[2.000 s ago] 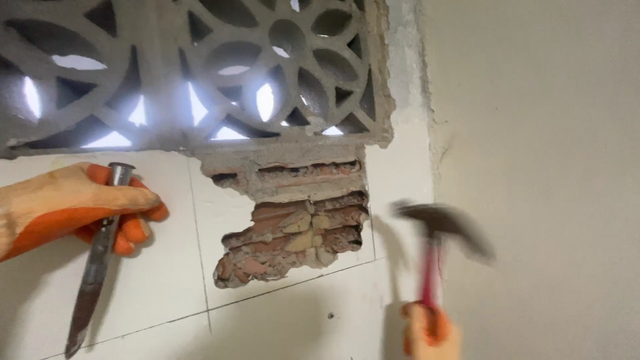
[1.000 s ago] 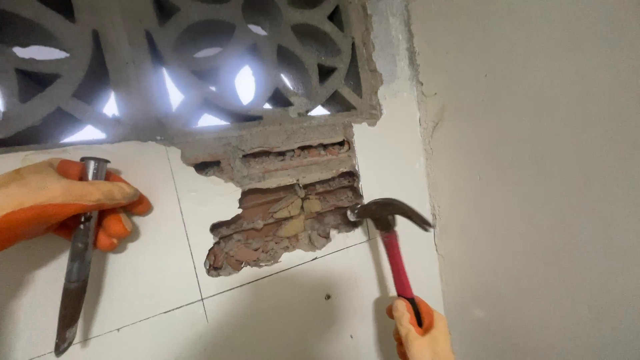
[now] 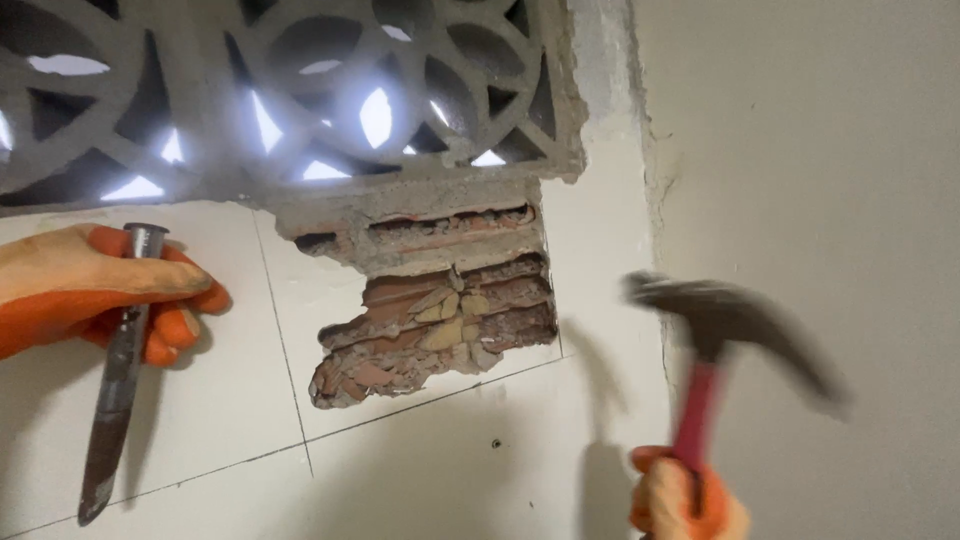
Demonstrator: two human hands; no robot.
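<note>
My left hand [image 3: 112,292], in an orange-palmed work glove, holds a steel cold chisel [image 3: 120,382] at the left, its struck end up and its blade slanting down beside the wall. At the lower right my right hand [image 3: 686,495], gloved alike, grips the red handle of a claw hammer [image 3: 720,315]; the hammer's head is raised and blurred, to the right of the broken patch. Between the hands a ragged cavity [image 3: 442,322] in the white wall bares red hollow brick, grey mortar and broken fragments.
Patterned concrete vent blocks [image 3: 360,97] span the upper left, light showing through. Pencil lines [image 3: 375,416] run below and beside the cavity. A small hole [image 3: 496,444] marks the wall beneath it. At the right stands a beige side wall [image 3: 810,150], meeting the white wall at a rough corner.
The hammer's head, close to the cavity's right edge one second ago, is now farther right, away from it. My left hand still holds the chisel at the left.
</note>
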